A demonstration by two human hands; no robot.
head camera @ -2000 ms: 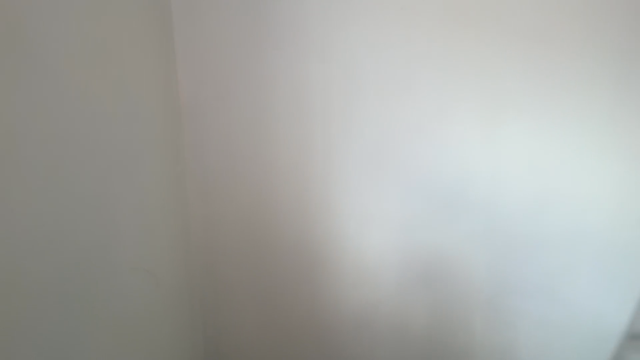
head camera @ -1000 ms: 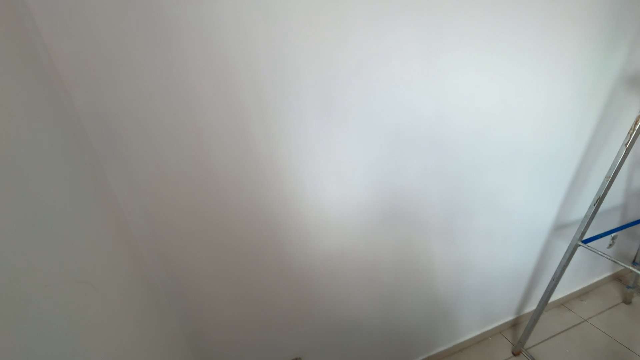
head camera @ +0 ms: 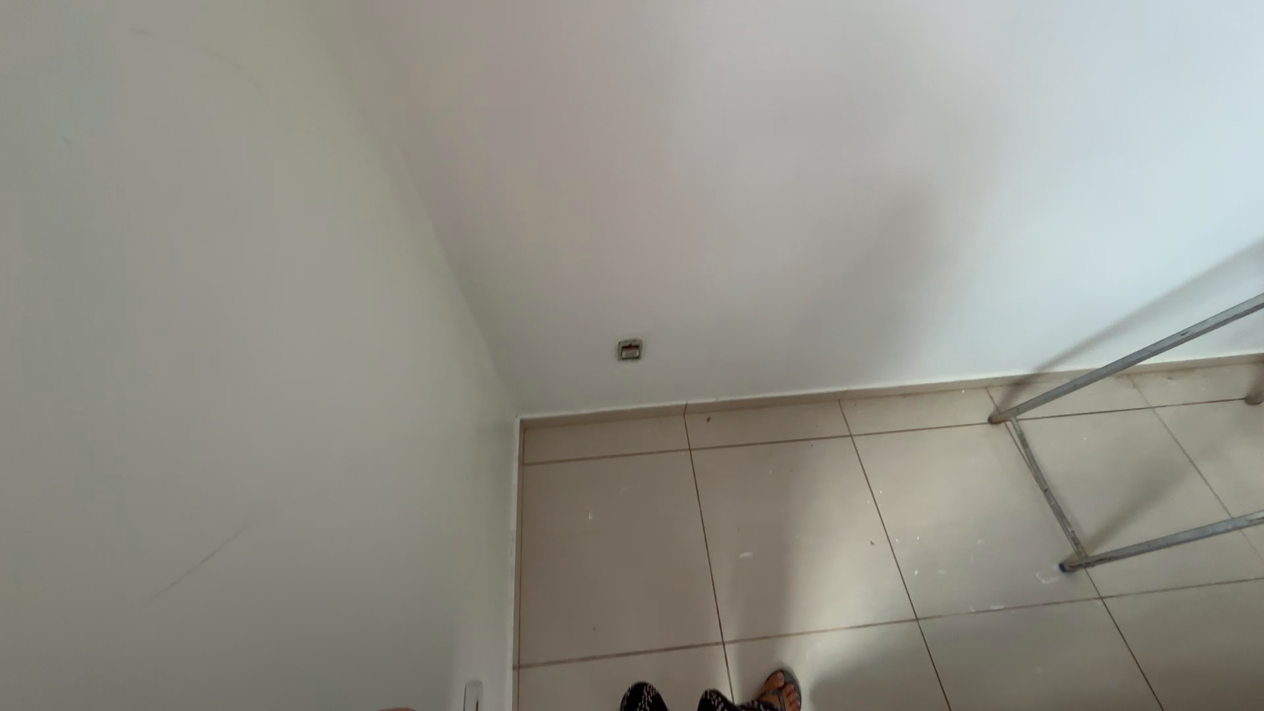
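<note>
A thin sliver of skin shows at the bottom edge, left of centre; it may be part of my left hand, but its fingers and anything it holds are hidden. Just right of it, a narrow white fitting sits against the left wall. My right hand is out of view. Low on the facing white wall is a small square wall box, possibly an uncovered outlet. A foot in a sandal and dark patterned trouser legs appear at the bottom.
At the right, a metal stepladder stands on the beige tiled floor, its feet spread near the facing wall. A tile skirting runs along that wall's base. Small white specks and bits of debris lie on the tiles.
The view has tilted down from the wall corner to the floor. The wall box, the sandalled foot and more of the stepladder's lower part have come into view.
</note>
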